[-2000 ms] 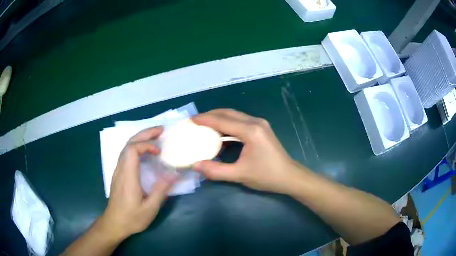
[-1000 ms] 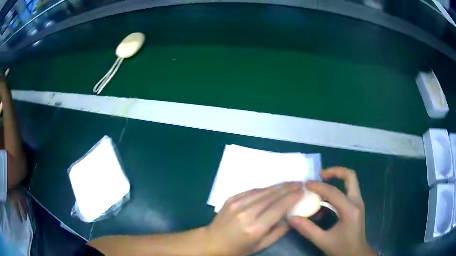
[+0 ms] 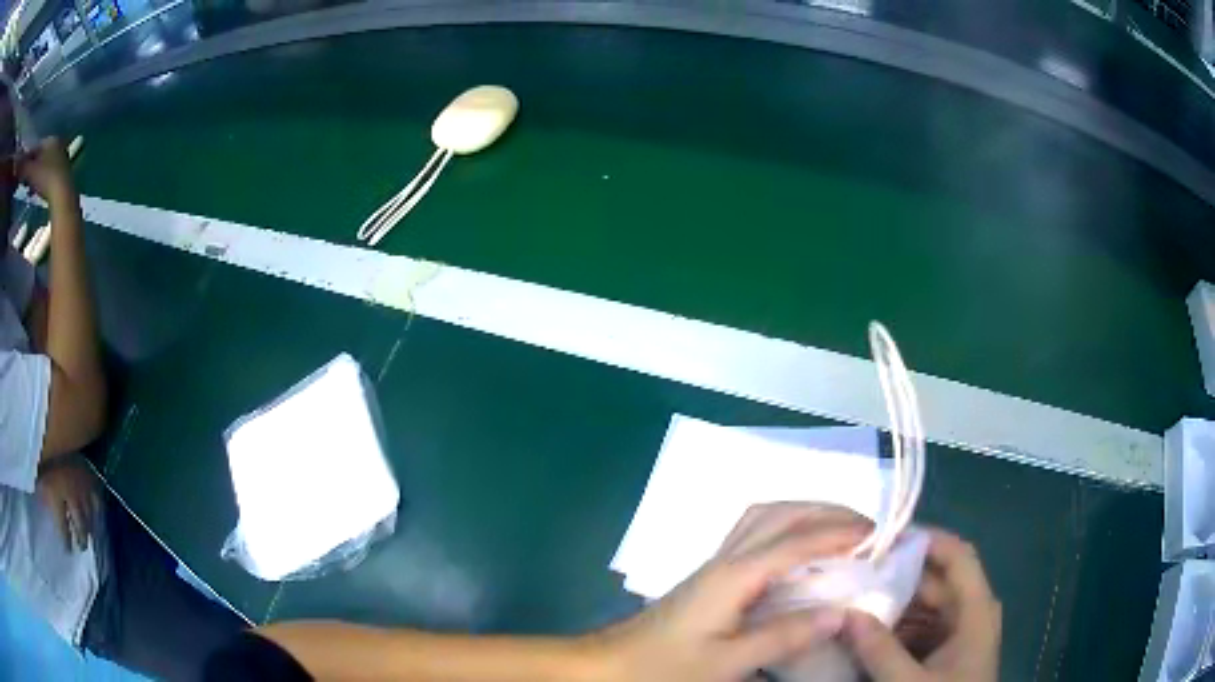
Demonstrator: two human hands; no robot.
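Observation:
My left hand [image 3: 746, 600] and my right hand [image 3: 953, 613] close around a round device in a crinkled whitish sheet [image 3: 886, 580] at the lower right. The device is mostly hidden by the sheet and fingers. Its looped white cord [image 3: 902, 426] stands up out of the bundle, over the pale strip. The loose stack of white sheets [image 3: 720, 486] lies on the bench beside my left hand, partly covered by it.
A cream corded device [image 3: 476, 120] lies on the green belt [image 3: 693, 200]. A bagged sheet pack [image 3: 313, 473] lies on the bench at left. A pale metal strip [image 3: 586, 327] divides bench and belt. White trays [image 3: 1190, 486] stand at the right edge. Another person's arm [image 3: 77, 333] is at far left.
The device is now wrapped in the sheet, with its cord loop pointing up. The view has shifted slightly left, and the device on the belt shows further right in the picture.

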